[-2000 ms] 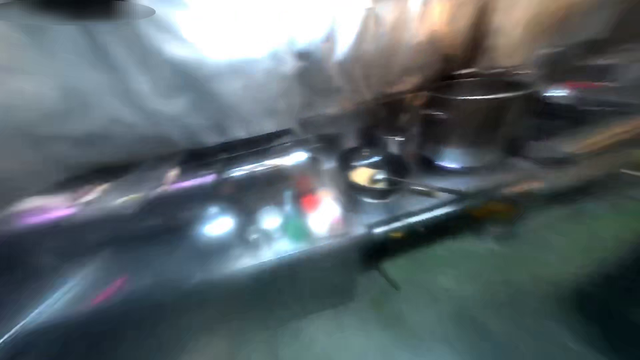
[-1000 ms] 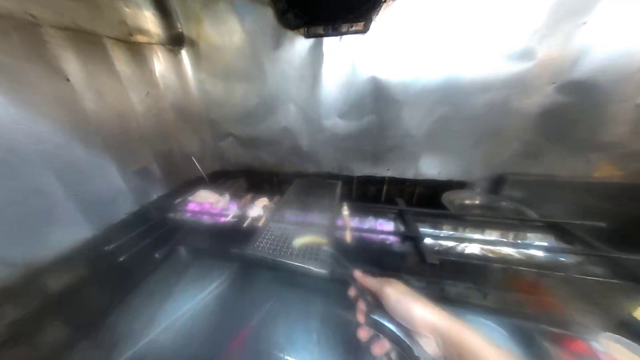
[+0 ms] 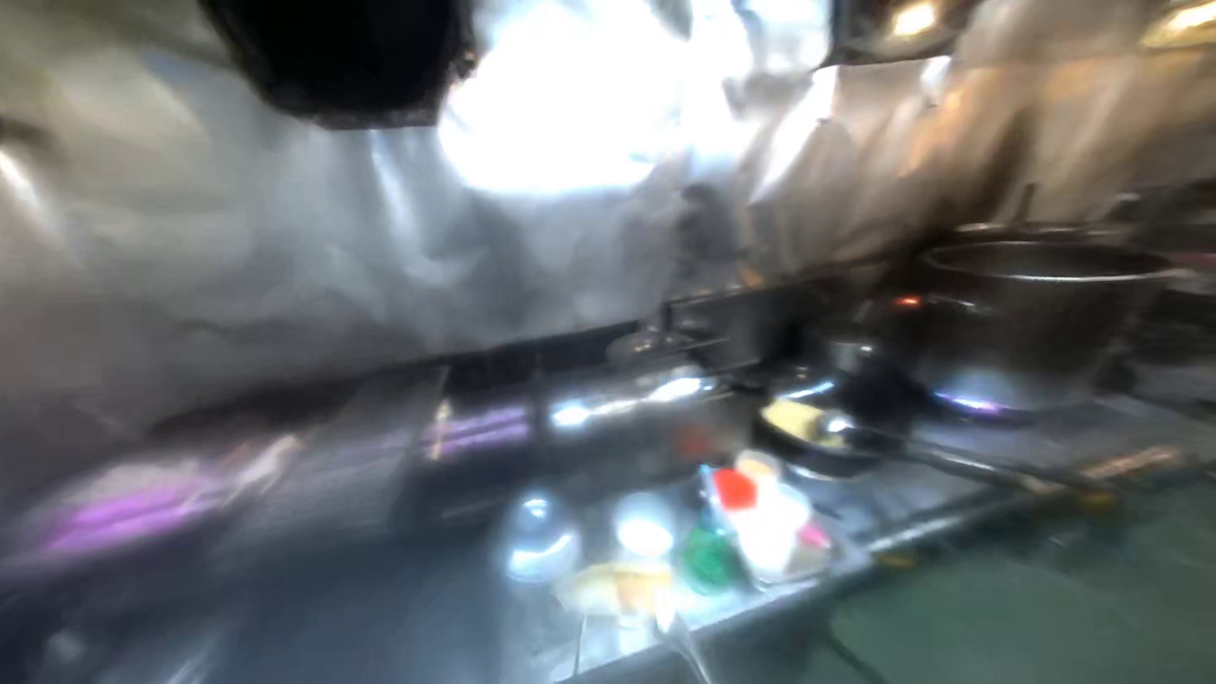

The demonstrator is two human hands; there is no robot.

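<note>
Neither my left hand nor my right hand shows in the head view now. At the lower middle, a pale yellowish piece of food (image 3: pixel 617 589) lies at or on the end of a metal utensil (image 3: pixel 682 646) that enters from the bottom edge; what holds the utensil is out of view. Beside the food are a shiny metal bowl or lid (image 3: pixel 541 541), a small white bowl (image 3: pixel 644 524), a green item (image 3: pixel 709 559) and white containers (image 3: pixel 769 537) with a red top (image 3: pixel 734 488). The picture is blurred.
A black frying pan (image 3: pixel 826 464) holds yellow food, its handle pointing right. Behind it, a large pot (image 3: pixel 1035 323) stands over a burner flame. A grate (image 3: pixel 323 465) lies at the left near purple-lit burners. A dark fixture (image 3: pixel 351 57) hangs above. Foil-like sheeting (image 3: pixel 285 256) covers the wall.
The view has swung right since a second ago. The hand seen then with a utensil near the grate is out of view, and pale food now shows beside the bowls.
</note>
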